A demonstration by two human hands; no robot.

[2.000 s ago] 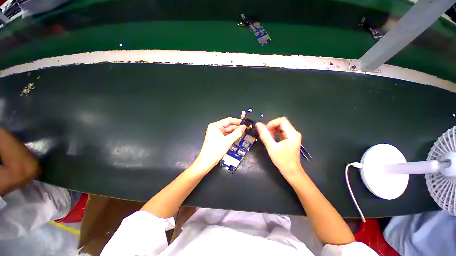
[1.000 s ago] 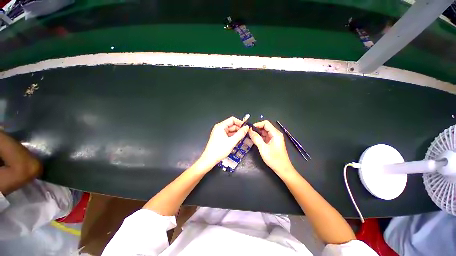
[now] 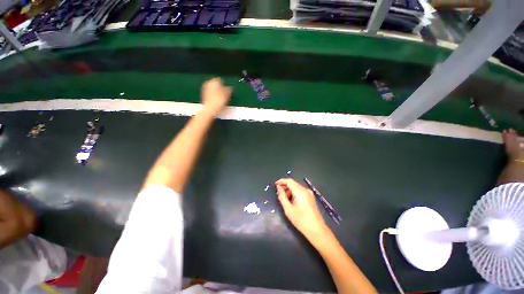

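Note:
My left hand (image 3: 215, 96) is stretched out over the green belt, small and slightly blurred; nothing shows in it, and its fingers are unclear. A circuit board (image 3: 255, 87) lies on the belt to its right, apart from it. My right hand (image 3: 300, 208) is low over the bench, fingertips curled close together; whether they pinch a tiny piece cannot be told. Small white pieces (image 3: 251, 208) lie left of it. Dark tweezers (image 3: 323, 201) lie just right of it. Another circuit board (image 3: 87, 144) lies on the bench at the left.
More boards lie on the belt (image 3: 143, 86) toward the right. A white edge strip (image 3: 287, 116) and a grey post (image 3: 425, 86) stand beyond the bench. A white fan (image 3: 424, 238) is at right. Tan specks (image 3: 37, 130) and a person's arm are at left. Another person's hand (image 3: 511, 143) is at far right.
My hands have separated and no longer hold the board. My left hand has moved forward to the belt. A board now shows on the bench at left. The view has tilted up.

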